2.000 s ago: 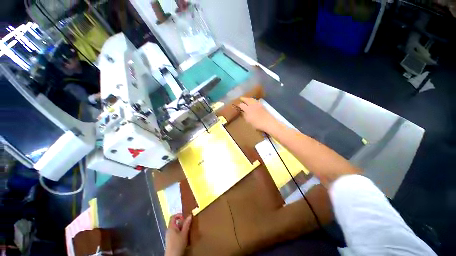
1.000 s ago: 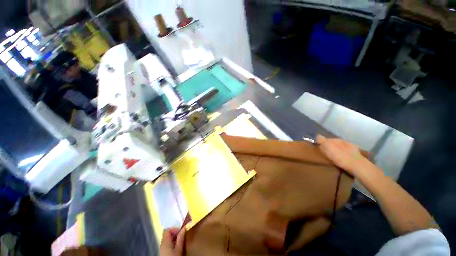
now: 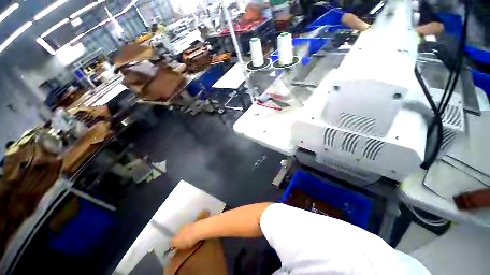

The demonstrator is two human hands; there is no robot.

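My right hand [image 3: 185, 237] is in the lower left of the view, reached by a bare forearm and a white sleeve. It holds a brown leather-like panel [image 3: 201, 260], cut off by the bottom edge. A small metal object shows at the fingers, too small to name. The hand and panel lie in front of a white board [image 3: 161, 217]. My left hand is out of the picture. The yellow template is not in view.
A white sewing machine [image 3: 365, 110] fills the right, with thread cones [image 3: 286, 47] beside it and a blue bin [image 3: 328, 198] below. A person's hands [image 3: 355, 22] are behind it. Brown panels are piled on tables [image 3: 32, 172] at left. Another blue bin [image 3: 80, 228] is at lower left.
The view has swung far right, away from the sewing head and yellow template. My left hand has left the picture. My right hand still holds the brown panel, now at lower left.
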